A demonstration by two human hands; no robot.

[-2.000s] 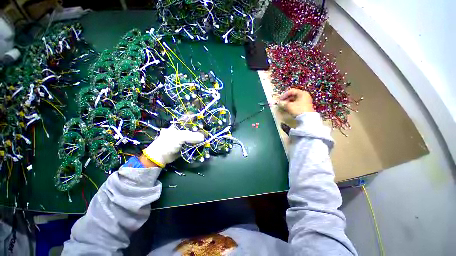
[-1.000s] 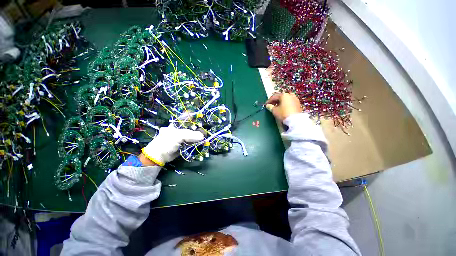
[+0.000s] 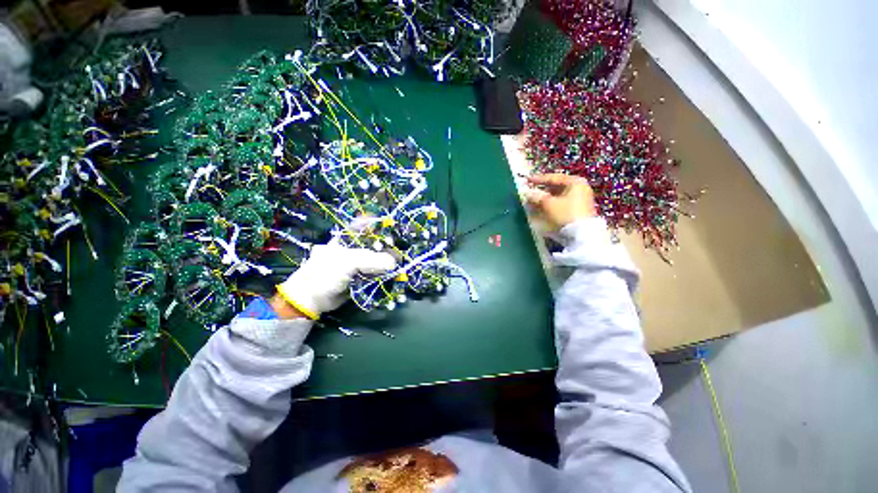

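Observation:
Ring units [image 3: 424, 231] with white leads, yellow wires and yellow blocks lie in a cluster at the middle of the green mat. My left hand [image 3: 337, 274], in a white glove with a yellow cuff, is closed on the lower left of this cluster. A thin black lead [image 3: 483, 223] runs right from the cluster towards my right hand. My right hand [image 3: 561, 200] is at the left edge of the tan board, its fingertips pinched together; whether they hold anything is too small to tell. The loose pile of small red parts [image 3: 602, 144] lies just beyond it.
More ring units [image 3: 197, 207] lie in overlapping rows at left and behind. A flat black rectangle, possibly a phone [image 3: 500, 105], lies beside the red pile. A green mesh basket [image 3: 539, 48] with red parts stands behind. Tiny red bits [image 3: 495, 240] lie on the mat.
My right hand moved left off the board's edge to the black lead's end, then back right to the edge of the board. My left hand has stayed on the cluster.

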